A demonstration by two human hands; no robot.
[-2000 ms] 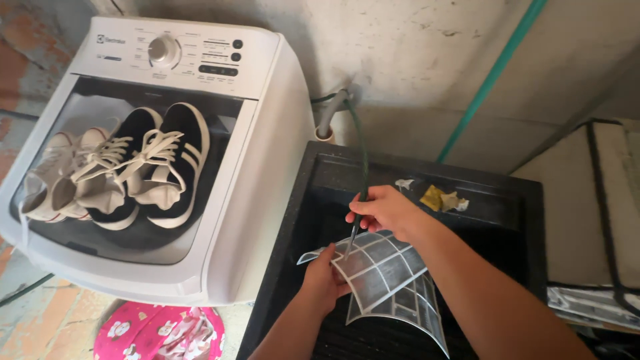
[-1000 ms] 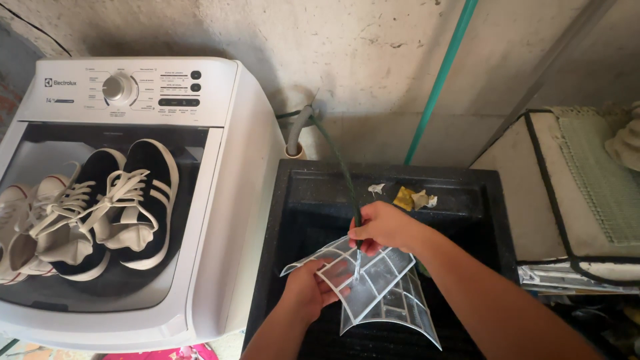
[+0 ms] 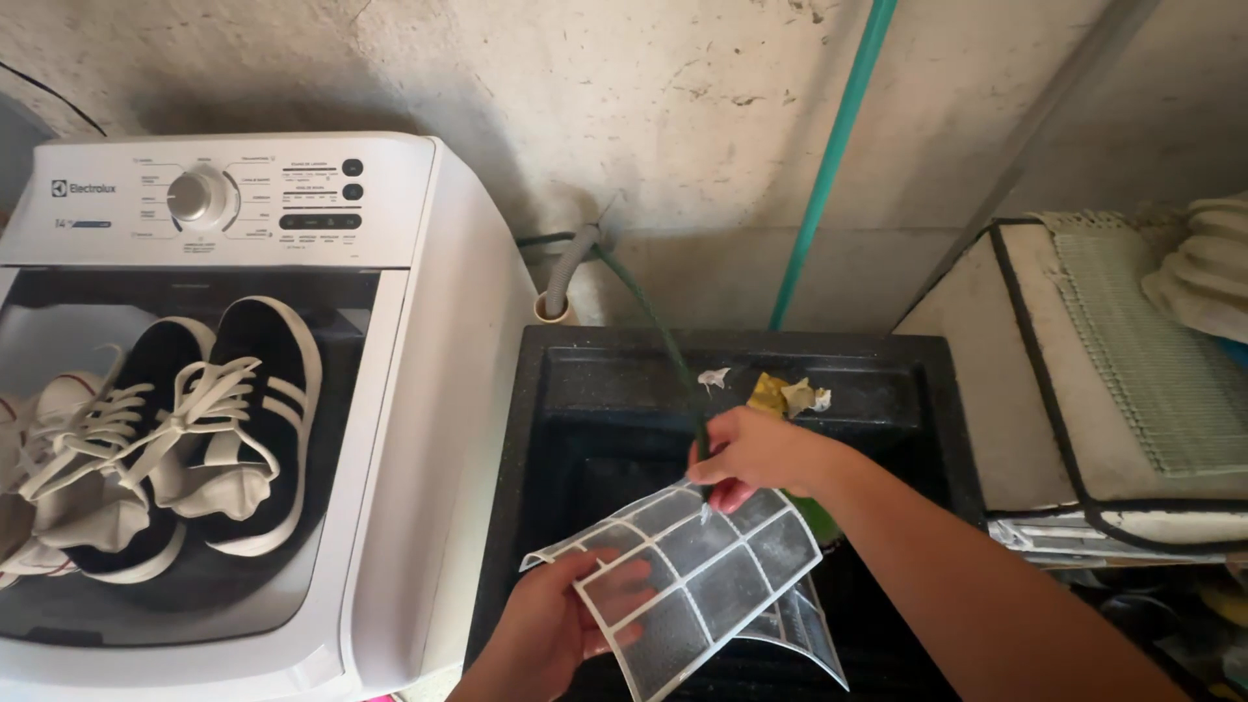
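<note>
My left hand (image 3: 575,614) grips the left edge of a white-framed mesh filter panel (image 3: 697,575), its fingers showing through the mesh. The panel is curved and tilted over a black utility sink (image 3: 517,468). In my right hand (image 3: 746,458) is the end of a dark green hose (image 3: 648,307), pointing down at the panel's upper part, where water meets the mesh. A second mesh panel (image 3: 804,624) lies lower, partly hidden beneath the first. A green object in the sink shows only partly behind my right wrist.
Left of the sink stands a white washing machine (image 3: 439,419) with black-and-white sneakers (image 3: 263,419) on its lid. Crumpled scraps (image 3: 780,393) lie on the sink's back ledge. A grey drain hose (image 3: 568,268) enters a wall pipe. At right is a covered box-shaped object (image 3: 1033,390) with a woven cloth.
The held panel has turned and now shows more of its face, covering more of the second panel. The hose stays in my right hand. The view has shifted.
</note>
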